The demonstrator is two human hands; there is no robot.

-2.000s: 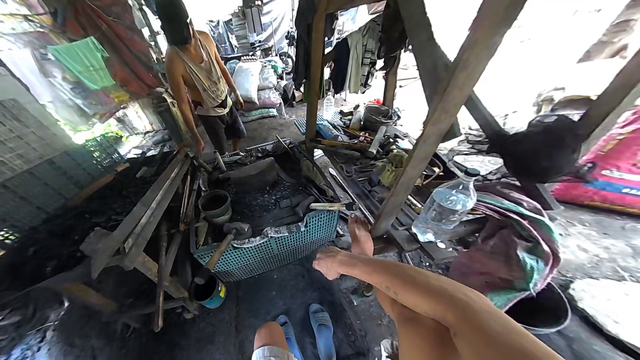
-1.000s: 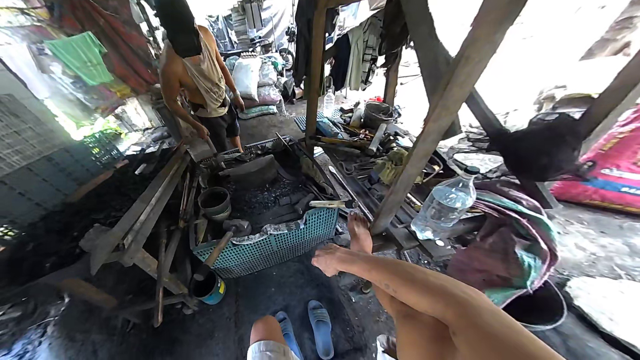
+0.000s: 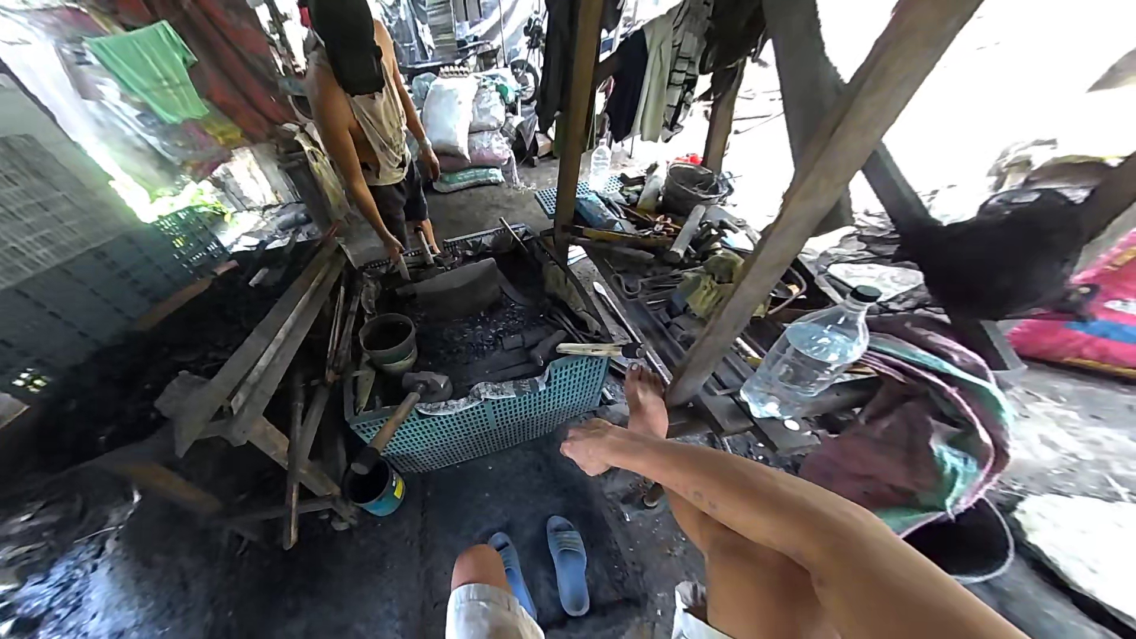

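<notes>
My right hand [image 3: 589,446] hangs beside my raised bare foot [image 3: 646,392], its fingers bent and partly turned from view. No object shows in it, though the palm is hidden. My left hand is out of view. Just beyond stands a turquoise plastic crate [image 3: 497,430] holding charcoal [image 3: 479,333], with a hammer [image 3: 428,387] lying over its near edge, handle toward me. A metal can [image 3: 389,342] stands in its left part. A wooden-handled tool [image 3: 590,350] lies across its right corner. Blue slippers [image 3: 568,564] are on the ground below.
A co-worker [image 3: 382,124] stands behind the crate, head lowered, one hand near its far edge. Wooden beams [image 3: 266,355] lean at left above a small paint bucket [image 3: 377,490]. A slanted post [image 3: 825,195], a large water bottle [image 3: 809,355] and a sack [image 3: 905,426] are at right.
The co-worker's arm has shifted near the far edge of the crate, and the body has moved slightly. My right hand has stayed in about the same place.
</notes>
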